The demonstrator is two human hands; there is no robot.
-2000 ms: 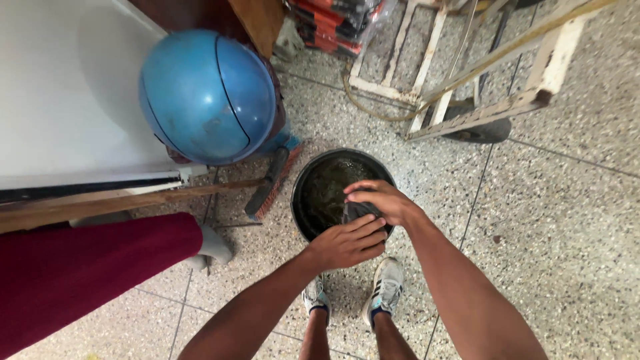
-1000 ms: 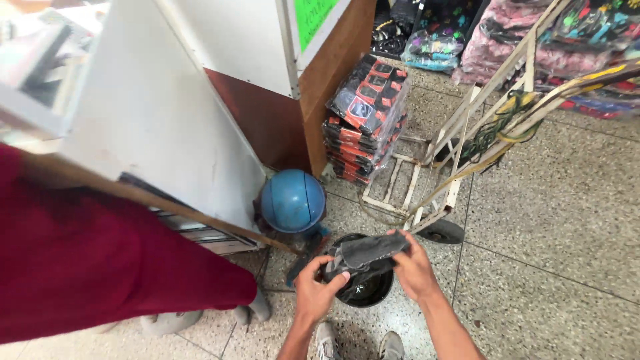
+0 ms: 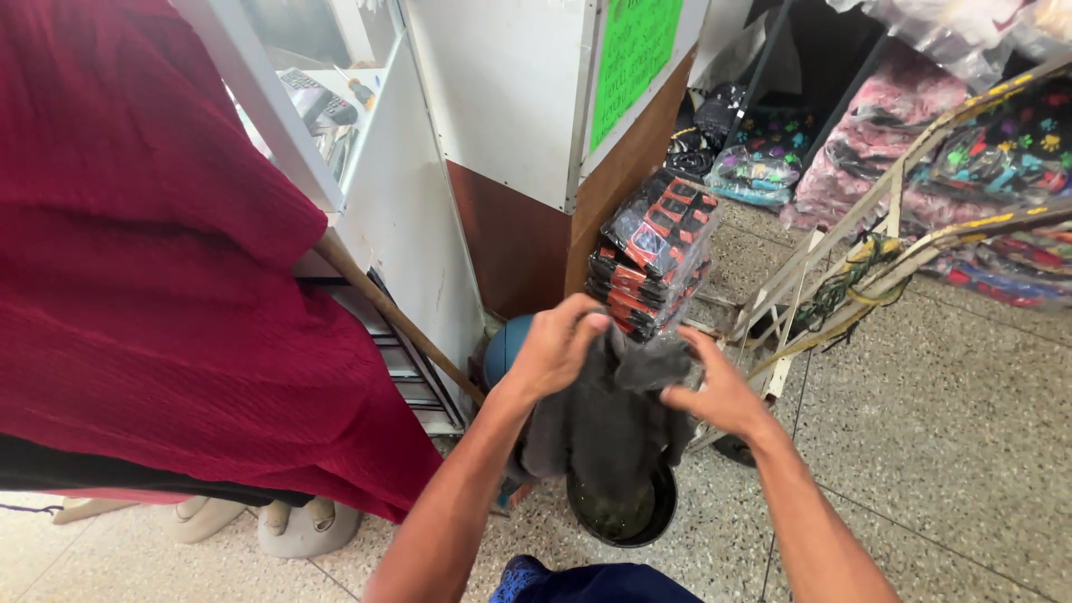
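Note:
A dark grey cloth [image 3: 611, 427] hangs unfolded and slightly blurred between my hands, over a round black bucket [image 3: 624, 536] with murky liquid in it. My left hand [image 3: 557, 347] pinches the cloth's upper left edge between thumb and fingers. On the right, my right hand [image 3: 712, 381] has its thumb and fingers curved around the cloth's upper right part; the fingertips are partly blurred. The cloth hides part of the bucket's far rim.
A white hand truck [image 3: 787, 335] with yellowed handles stands at right. Plastic-wrapped packs [image 3: 653, 251] are stacked beyond my hands, beside a white and brown counter [image 3: 511, 234]. A wooden pole [image 3: 402, 318], a blue ball-shaped object [image 3: 507, 347] and maroon garments [image 3: 184, 293] are at left.
The dark cloth was bunched low at the bucket, then lifted in both hands; now it hangs open, held higher. The view has tilted up strongly.

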